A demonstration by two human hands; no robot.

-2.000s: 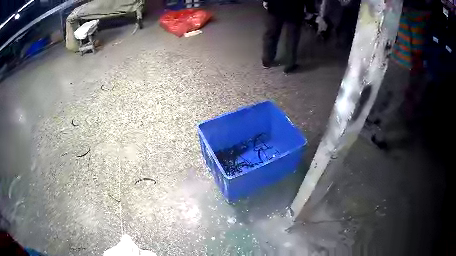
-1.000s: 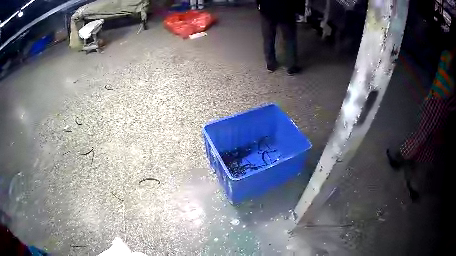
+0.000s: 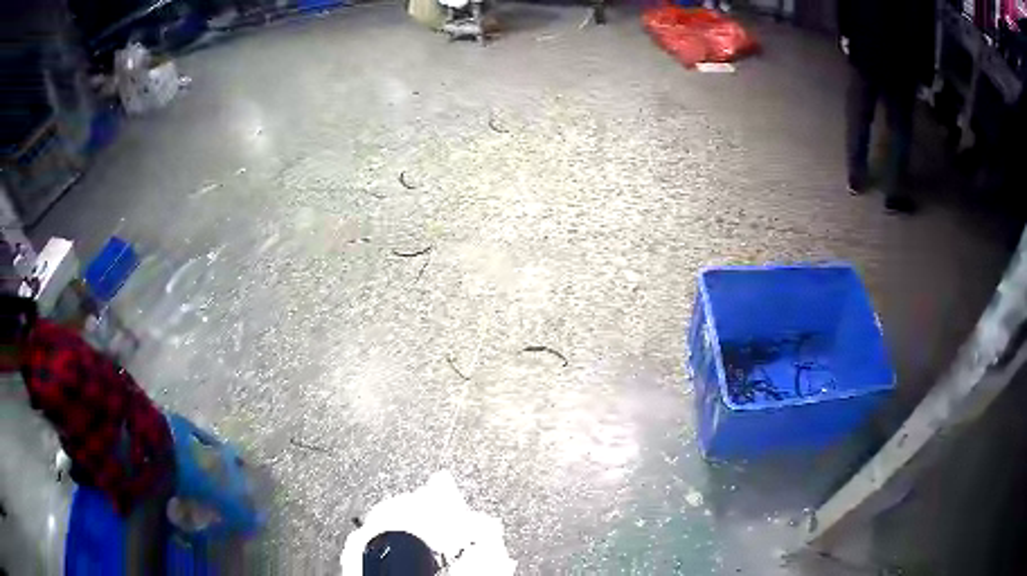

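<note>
A small round paint pot point(image 3: 399, 554) with dark contents shows at the bottom edge, left of the middle. Bright white material surrounds it, blending cloth and glove. My left hand point(image 3: 471, 538) appears to be this white shape around the pot. It is overexposed and cut off by the edge, so single fingers cannot be made out. My right hand is not in view. No brush or mesh panel can be made out.
A blue crate point(image 3: 788, 433) with dark strips stands on the floor at right, beside a pale post point(image 3: 940, 422). A person in a red-black checked shirt point(image 3: 96, 411) is at lower left. Another person point(image 3: 884, 101) stands at back right. Dark scraps point(image 3: 546, 353) lie around.
The view has turned left, so crate, post and scraps sit further right. The checked-shirt person at lower left has come into view. More white material and the pot now show.
</note>
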